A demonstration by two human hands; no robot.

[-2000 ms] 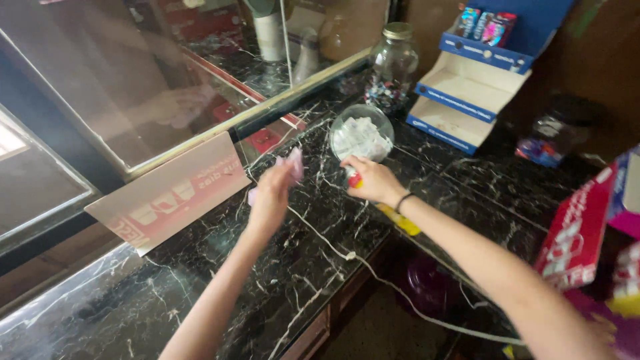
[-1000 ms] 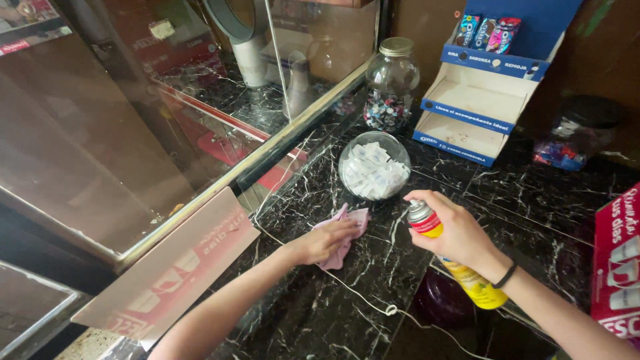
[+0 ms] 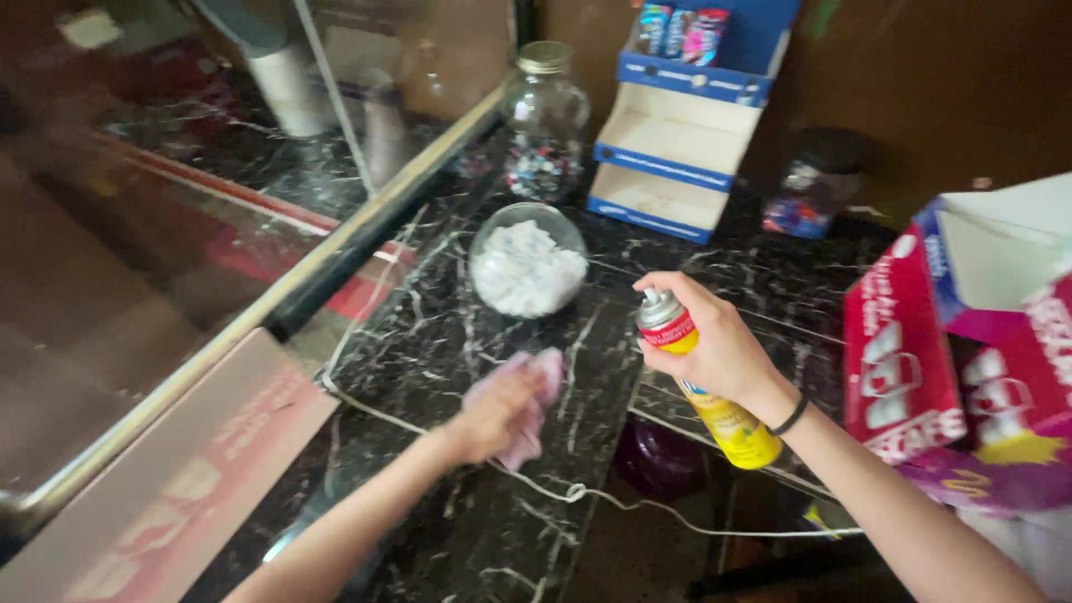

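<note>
My left hand presses a pink cloth on the black marbled counter, in front of a round glass bowl of small white packets. In my right hand is a yellow aerosol spray can with a red band and a silver top; it tilts, and my index finger rests on the nozzle. A white cord runs over the counter below both hands.
Behind the bowl stand a lidded glass jar and a blue tiered cardboard display. A dark-lidded jar is farther right, near red boxes. Glass panes with a metal rail and a cardboard sheet border the left.
My right hand has moved from beside the bowl toward the right with the can. My left hand, raised with the cloth two seconds ago, is down on the counter. The view has shifted.
</note>
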